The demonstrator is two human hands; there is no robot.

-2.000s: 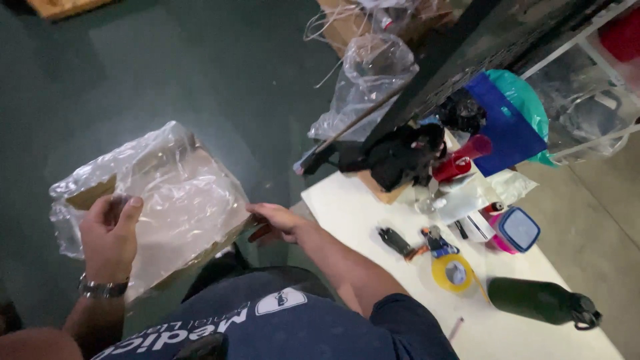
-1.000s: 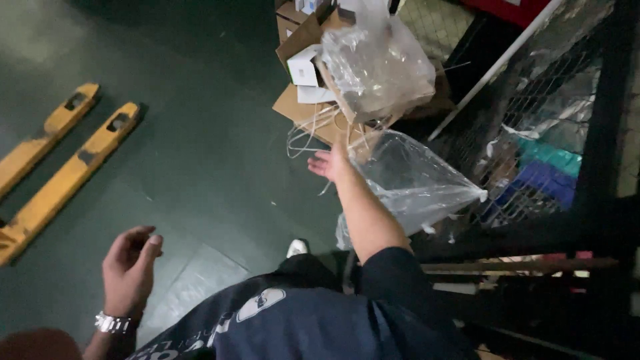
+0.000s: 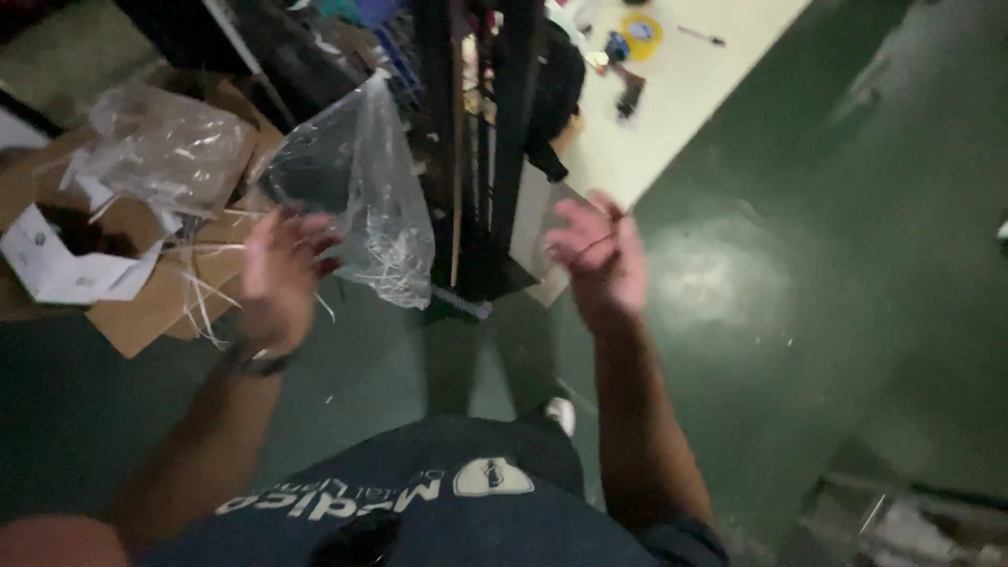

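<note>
My left hand (image 3: 282,276), with a watch at the wrist, is raised with its fingers apart and nothing in it. It appears in front of the left edge of a clear plastic bag (image 3: 374,197) that hangs beside a dark post and holds thin white strands. My right hand (image 3: 600,256) is raised too, fingers spread and holding nothing, near the corner of a white table (image 3: 677,118). Both hands are blurred by motion. A crumpled clear plastic wrap (image 3: 169,150) lies on the cardboard pile to the left.
Cardboard (image 3: 150,307), a white open box (image 3: 87,276) and loose white straps are heaped at the left. On the table lie a yellow tape roll (image 3: 642,37) and small tools. A dark metal post (image 3: 512,118) stands at the centre. A plastic-covered thing (image 3: 906,528) is at the lower right.
Two seconds ago both hands were at a plastic-wrapped cardboard piece; one second ago the right hand was by the cardboard pile, where similar wrap lay. Both hands are free now. The view has swung strongly.
</note>
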